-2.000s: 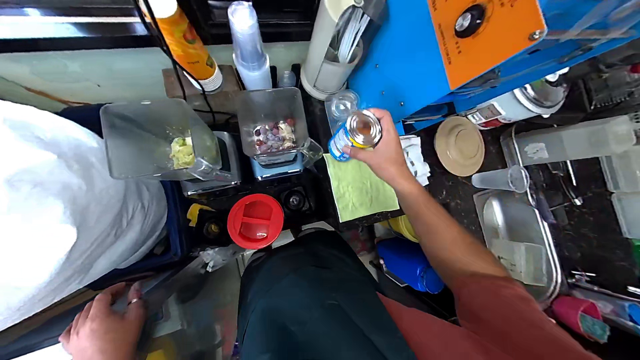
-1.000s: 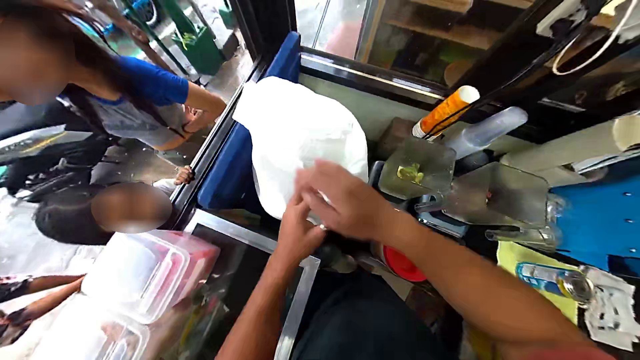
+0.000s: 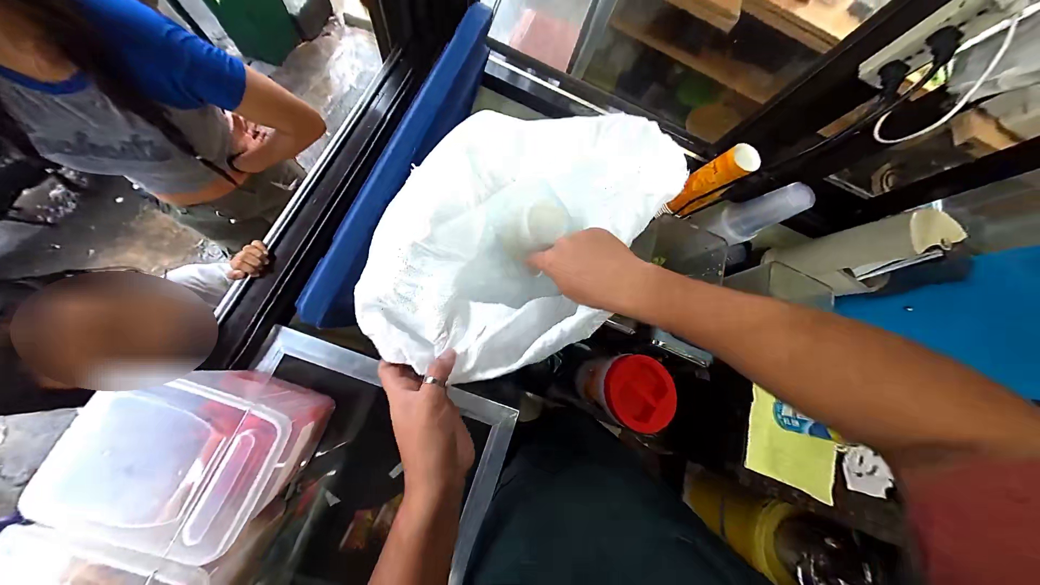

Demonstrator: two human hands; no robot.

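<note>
A large white woven sack [image 3: 422, 268] stands with its mouth spread wide. My left hand [image 3: 426, 414], with a ring on one finger, pinches the sack's near rim. My right hand [image 3: 593, 272] reaches into the mouth, its fingers around a pale, translucent cup or scoop [image 3: 540, 227] whose outline is blurred. What lies deeper in the sack cannot be made out. A jug with a red lid [image 3: 640, 394] stands just right of the sack, below my right forearm.
Clear-lidded plastic containers [image 3: 171, 463] sit at the lower left, beside a metal-framed glass panel [image 3: 479, 406]. Two people are beyond the window ledge, one hand on it. Blender jars [image 3: 686, 248], an orange tube [image 3: 715, 179] and a yellow-green cloth [image 3: 788, 447] lie right.
The can my right hand held two seconds ago was on the cloth one second ago. The sack's mouth is now spread open, with my right hand inside. The view has swung left.
</note>
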